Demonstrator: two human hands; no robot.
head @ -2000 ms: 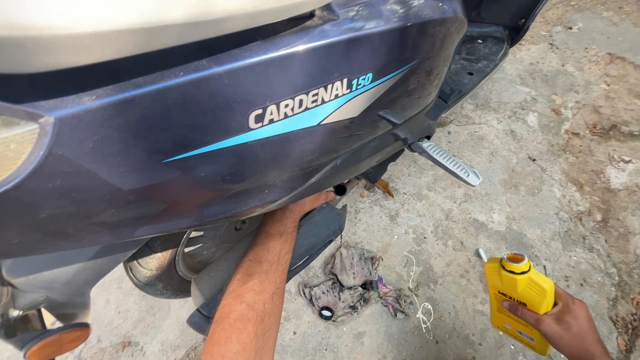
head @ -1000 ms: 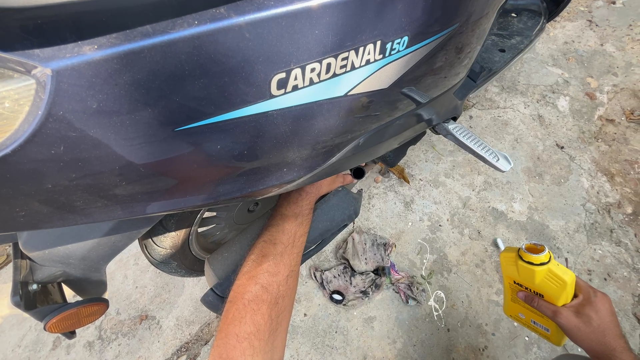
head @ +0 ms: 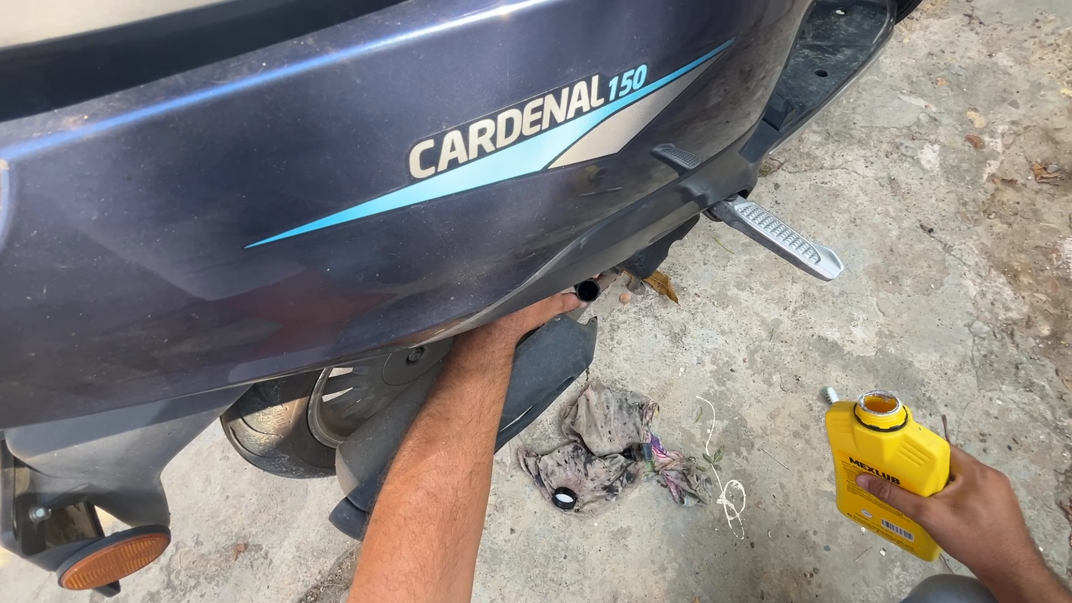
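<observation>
My right hand [head: 963, 502] grips an upright yellow Mexlub plastic oil bottle [head: 889, 477] with its neck uncapped, low at the right. My left hand [head: 553, 310] reaches beneath the dark blue side fairing [head: 335, 218] of a scooter. Its fingers touch a black round tube opening [head: 588, 290]; most of the fingers are hidden, so their full grip cannot be seen. A stained rag [head: 599, 427] lies crumpled on the concrete between my hands, with a small black ring-shaped cap [head: 564, 498] on it.
A silver footpeg [head: 783, 234] juts out from the scooter. Under the bodywork are the rear wheel [head: 280, 423] and a dark exhaust cover [head: 544, 377]. An orange reflector [head: 115, 559] is at lower left. White string [head: 731, 502] lies on the concrete beside the rag.
Both hands keep much the same places: the left by the tube opening, the right around the yellow bottle. The view has shifted a little.
</observation>
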